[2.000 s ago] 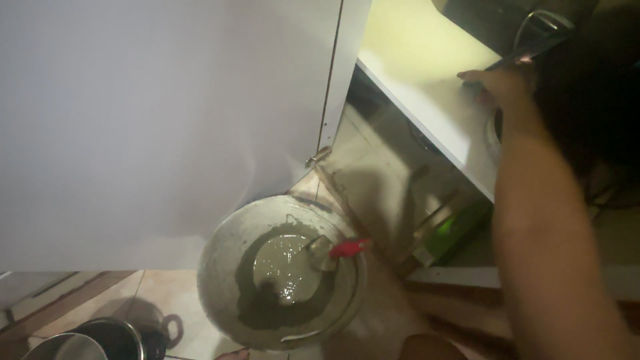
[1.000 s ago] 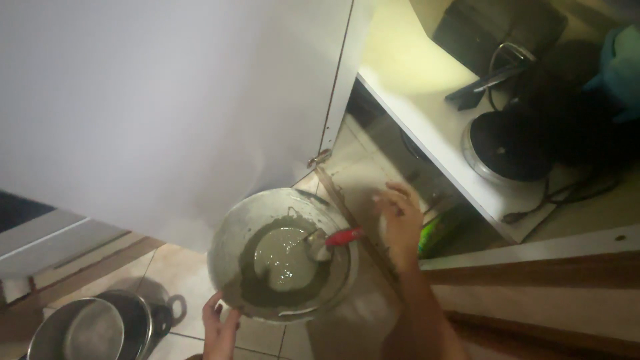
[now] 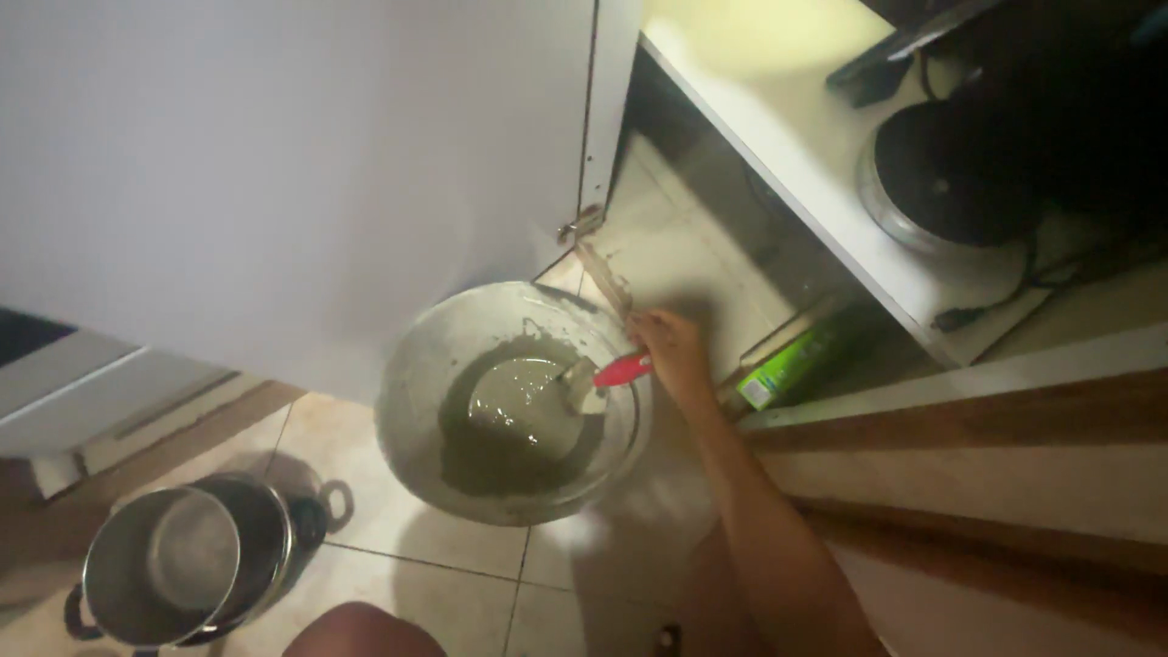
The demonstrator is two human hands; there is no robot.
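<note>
A large round metal basin point(image 3: 415, 392) stands on the tiled floor with a pool of thick greyish mixture point(image 3: 525, 401) in it, and the same stuff is smeared on its wall. A brush or spatula with a red handle point(image 3: 622, 369) leans inside, its pale head dipping into the mixture. My right hand point(image 3: 671, 351) is at the handle's end by the basin's right rim, its fingers bent around it; the grip itself is partly hidden. My left hand is out of view.
Nested cooking pots point(image 3: 164, 566) stand on the floor at lower left. A white cabinet door point(image 3: 274, 182) reaches over the basin's far side. At right are a white shelf point(image 3: 803, 192) with a dark round hotplate-like appliance point(image 3: 949, 173) and cord, and a green box point(image 3: 785, 370) below. My knee shows at the bottom.
My right hand has come down from the shelf area to the red handle. My left hand, at the basin's near rim one second ago, has left the view.
</note>
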